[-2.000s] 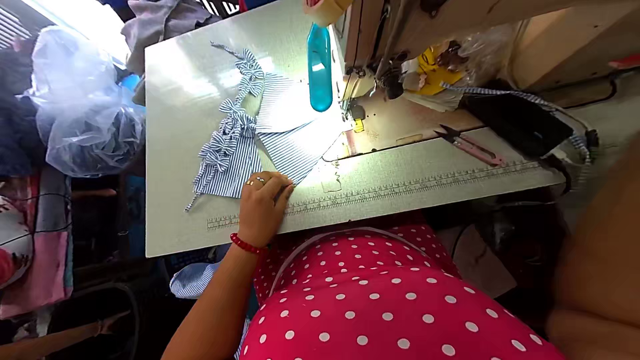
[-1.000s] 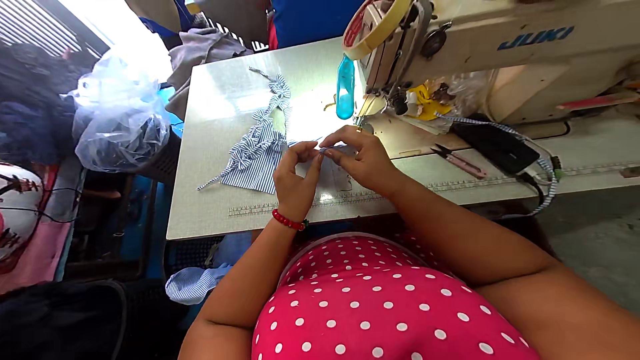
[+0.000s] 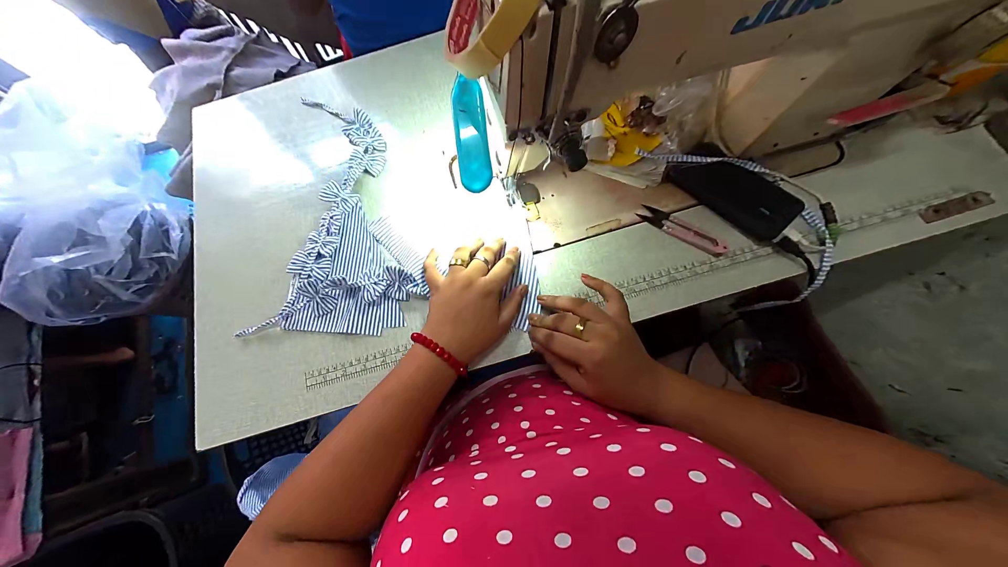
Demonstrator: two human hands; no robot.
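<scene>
My left hand (image 3: 471,303) lies palm down, fingers spread, on a blue-and-white striped fabric piece (image 3: 526,277) near the table's front edge. My right hand (image 3: 591,335) rests at the fabric's right edge, its fingers loosely curved and apart; whether it pinches the cloth is hidden. Left of them lies striped fabric with bow-like ruffles (image 3: 340,272), a narrow tie trailing at each end. Beyond my hands stands the sewing machine (image 3: 551,71), its needle area brightly lit. A turquoise plastic tool or handle (image 3: 472,138) is just left of the machine head.
Pink-handled thread snips (image 3: 683,231) and a black device with a cable (image 3: 740,193) lie on the right. A printed ruler scale (image 3: 354,370) runs along the front edge. Masking tape (image 3: 504,35) hangs by the machine head. A clear plastic bag (image 3: 87,213) stands left of the table.
My right hand, out of sight two seconds ago, met my left one over a small piece of cloth a second ago. Now the hands are apart, the left one flat on the striped fabric.
</scene>
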